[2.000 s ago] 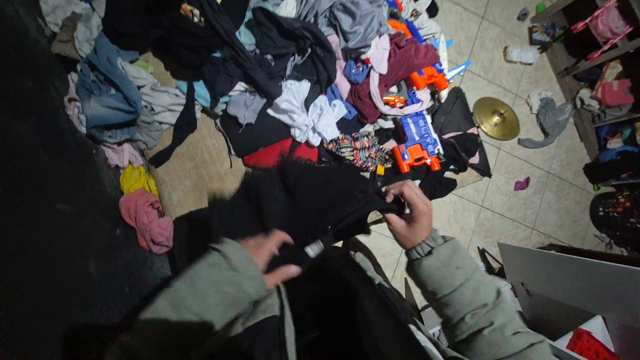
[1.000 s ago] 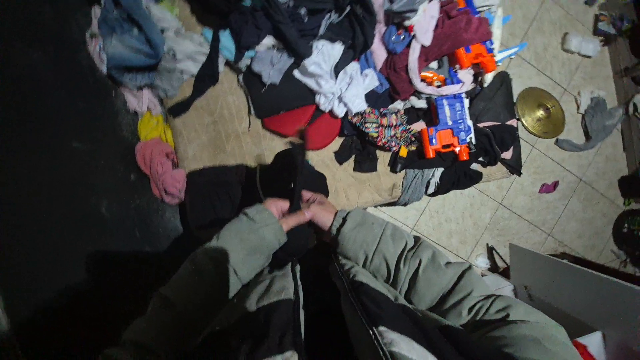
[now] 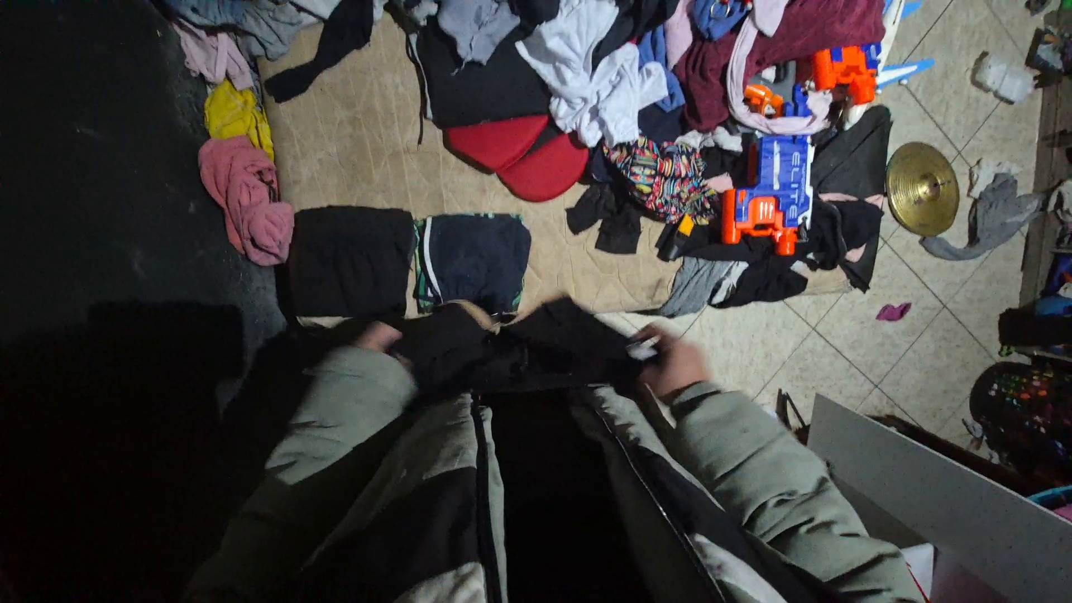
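A black garment point(image 3: 536, 347) is stretched between my two hands, close to my body at the near edge of the mattress. My left hand point(image 3: 383, 342), blurred, grips its left end. Its right end is in my right hand point(image 3: 672, 362), where a small pale patch, perhaps a tag, shows. Just beyond, two folded bundles lie side by side on the tan mattress point(image 3: 603, 272): a black folded garment point(image 3: 352, 260) and a dark navy folded garment point(image 3: 476, 260) with green patterned edges and a white stripe.
Heaped clothes, including a white garment point(image 3: 586, 75), cover the far side. A blue and orange toy blaster point(image 3: 775, 188) rests on them at the right. Pink cloth point(image 3: 243, 197) lies at the left edge. On the tiles are a brass cymbal point(image 3: 921, 188) and a pale board point(image 3: 938, 494).
My hands, close together one second ago, have moved apart with the black garment spread between them. The view has shifted, and both folded bundles now show plainly.
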